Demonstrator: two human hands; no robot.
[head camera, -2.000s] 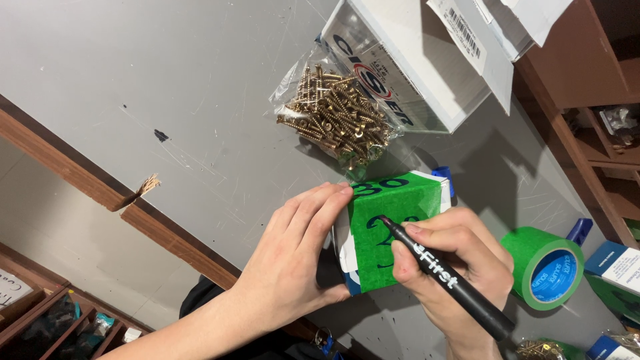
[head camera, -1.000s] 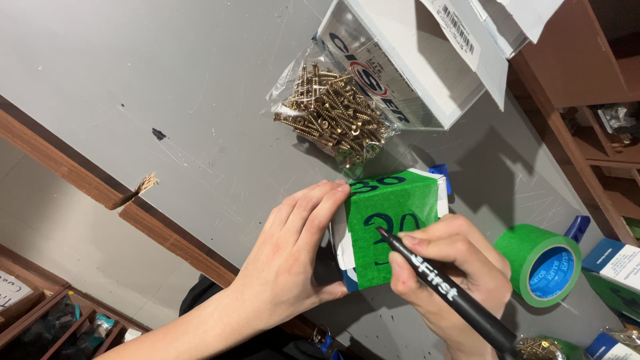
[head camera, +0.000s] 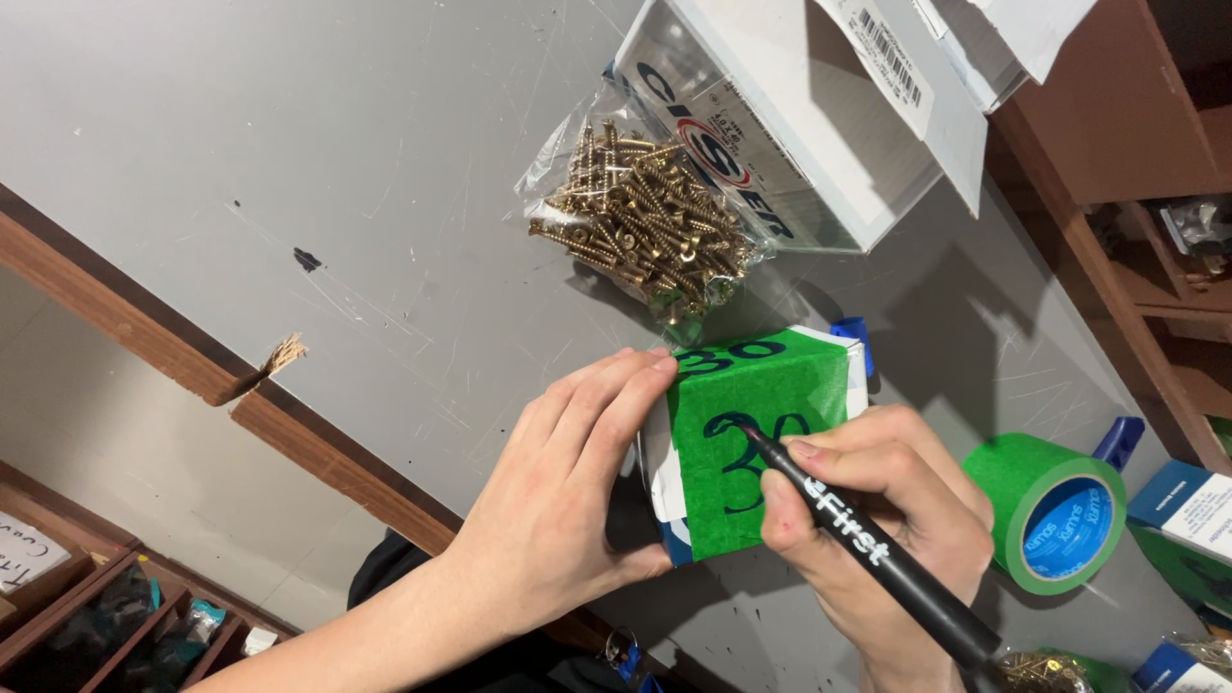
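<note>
My left hand (head camera: 568, 472) grips the left side of a small cardboard box (head camera: 712, 520) wrapped in green masking tape, fingers at its upper corner and thumb low. A black marker pen (head camera: 876, 568) is held in my right hand (head camera: 895, 500), its tip touching the tape on the facing side, at the top of a dark handwritten number. Another handwritten number is on the box's upper face. Just above the box lies a clear plastic bag of brass-coloured screws (head camera: 645, 212). A roll of green masking tape (head camera: 1044, 510) stands to the right of my right hand.
A white open carton (head camera: 818, 125) with a clear window stands at the top. Blue marker cap (head camera: 852, 345) sits behind the box; another blue piece (head camera: 1118, 443) is by the roll. Taped boxes (head camera: 1184, 510) lie at the right. Wooden shelving (head camera: 1107, 125) and a splintered table edge (head camera: 241, 385) flank the grey surface.
The marker tip has moved slightly over the facing side, and the handwritten number's strokes there look thicker. My left hand keeps its hold on the box.
</note>
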